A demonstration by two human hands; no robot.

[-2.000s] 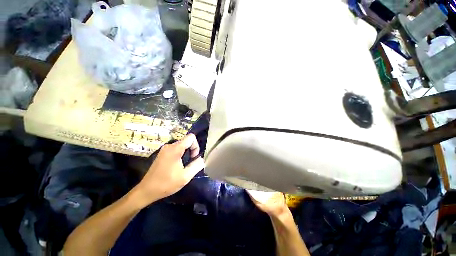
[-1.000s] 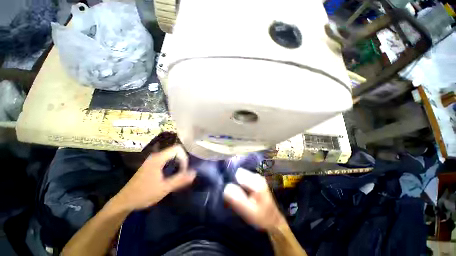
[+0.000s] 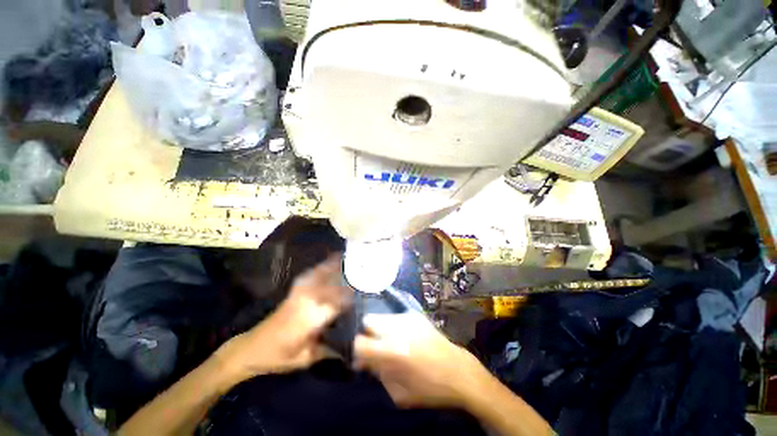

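Note:
A dark navy garment point(image 3: 294, 396) lies across my lap and reaches up below the sewing machine head point(image 3: 443, 94), a large cream-white body with a blue JUKI badge. My left hand point(image 3: 307, 319) is blurred and grips a dark part of the garment left of the bright machine lamp point(image 3: 373, 262). My right hand point(image 3: 413, 349) is also blurred and holds the garment just below the lamp. The two hands are close together with dark cloth between them. The fingertips are smeared by motion and glare. The needle is not visible.
A clear plastic bag of whitish pieces point(image 3: 204, 85) stands on the cream table point(image 3: 111, 192) at left. A control panel point(image 3: 584, 143) and compartment tray point(image 3: 558, 238) are at right. Dark garments are heaped at right point(image 3: 613, 349) and left point(image 3: 153, 298).
The view has shifted, so the JUKI badge, lamp and control panel now show. Both hands have come together on the garment below the head; my right hand was partly hidden behind the head at first.

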